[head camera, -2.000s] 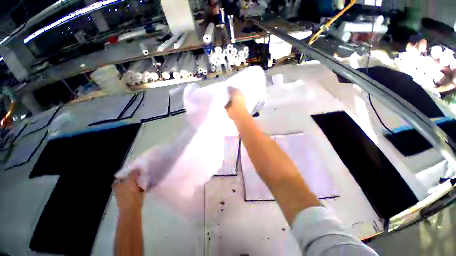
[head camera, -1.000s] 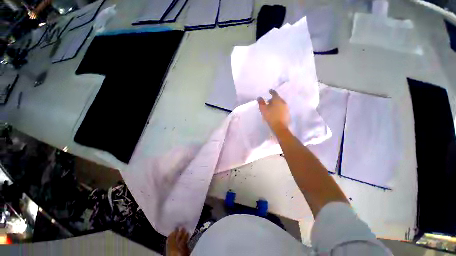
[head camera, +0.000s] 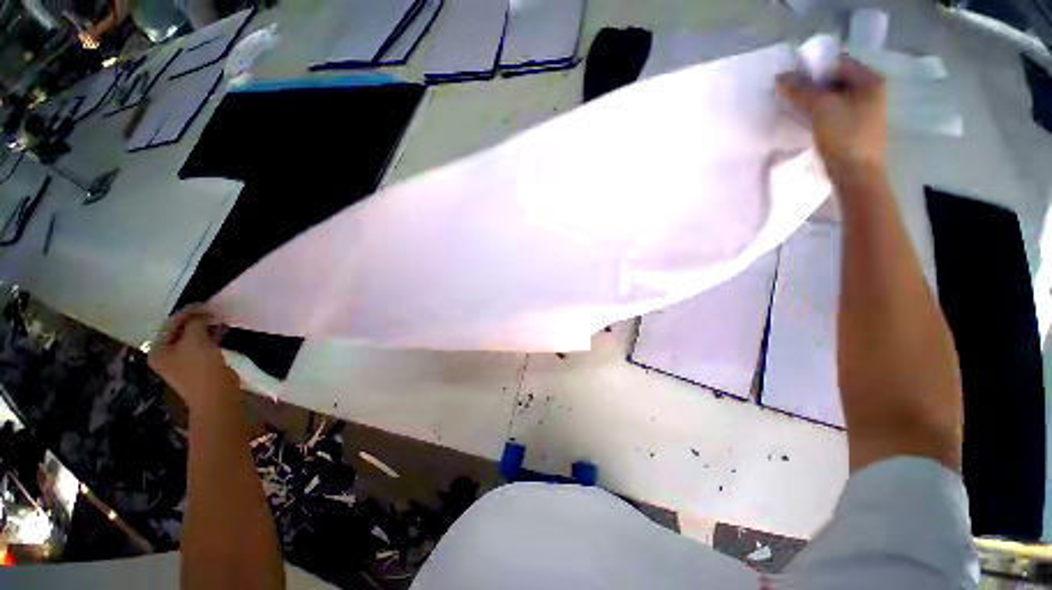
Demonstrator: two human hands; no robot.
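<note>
A large white paper marker (head camera: 519, 219) is stretched between my two hands, raised above the table and glaring bright on its right part. My left hand (head camera: 194, 346) pinches its left end, over the lower part of the black L-shaped fabric lay (head camera: 302, 144). My right hand (head camera: 844, 110) grips its far right end, bunched, at the upper right. The sheet hides part of the black lay and the middle of the table. A light blue strip shows along the lay's far edge.
Paper-topped fabric blocks (head camera: 706, 328) lie right of centre, others at the far side. A long black fabric piece (head camera: 987, 357) lies at the right, a small black piece (head camera: 617, 60) beyond the sheet. Blue clamps (head camera: 512, 461) sit at the near edge. Offcuts (head camera: 335, 484) cover the floor.
The paper was bunched and folded and is now pulled out wide. My right hand has moved right and away; my left hand has moved left and up to the black lay's near end.
</note>
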